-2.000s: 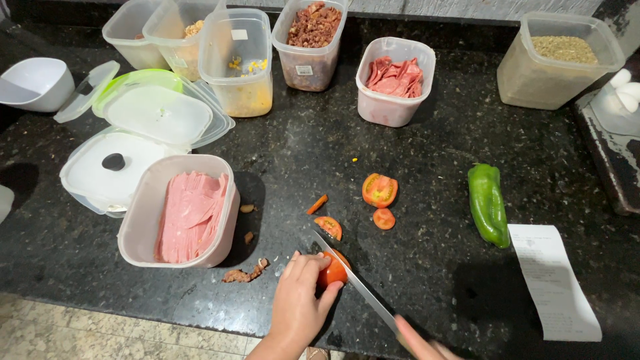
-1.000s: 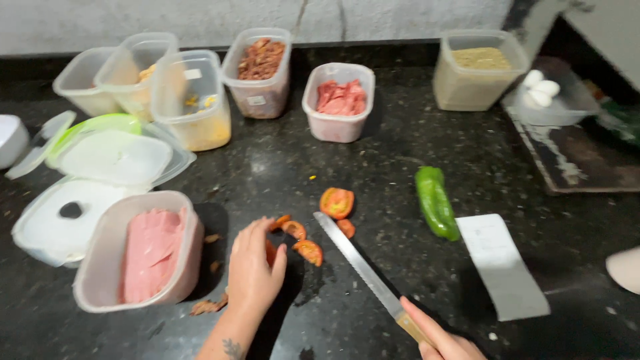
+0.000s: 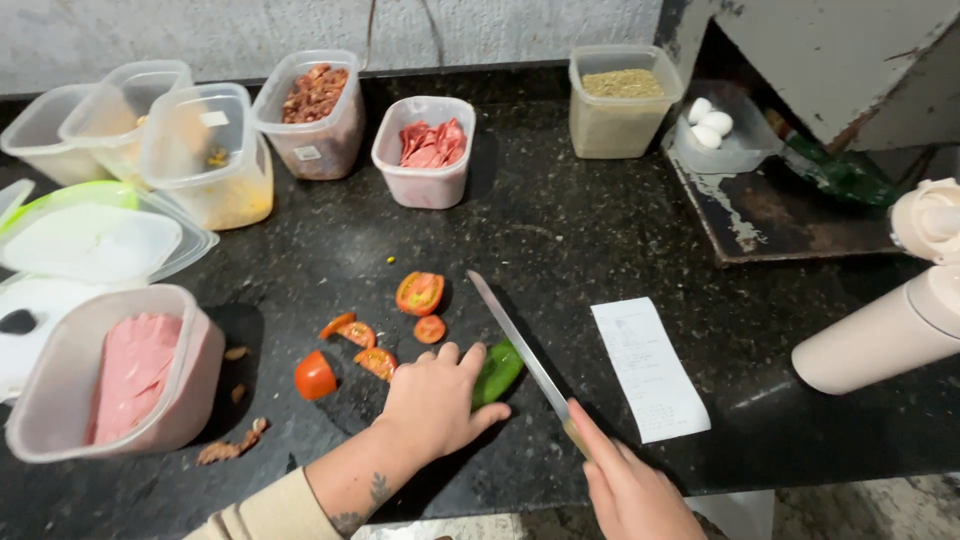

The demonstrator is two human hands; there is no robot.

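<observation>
My left hand (image 3: 439,397) lies over a green bell pepper (image 3: 496,375) on the dark granite counter, its fingers and thumb around the pepper, which they partly hide. In my right hand (image 3: 630,480) is the handle of a long kitchen knife (image 3: 525,352); the blade points up and left, just right of the pepper. Left of and above my left hand lie a tomato piece (image 3: 316,375), tomato slices (image 3: 376,363), a cut tomato half (image 3: 420,292) and a small tomato end (image 3: 430,329).
A tub of sliced ham (image 3: 195,375) stands at left, near lids (image 3: 97,240). Behind are tubs of chopped meat (image 3: 319,150), pink slices (image 3: 424,184) and dried herbs (image 3: 619,127). Eggs (image 3: 707,135) sit in a container at right. A paper slip (image 3: 651,367) and a bottle (image 3: 877,330) lie nearer.
My left hand has left the tomato and now grips the pepper, which has moved left from beside the paper slip to near the tomato pieces. The knife stays in my right hand.
</observation>
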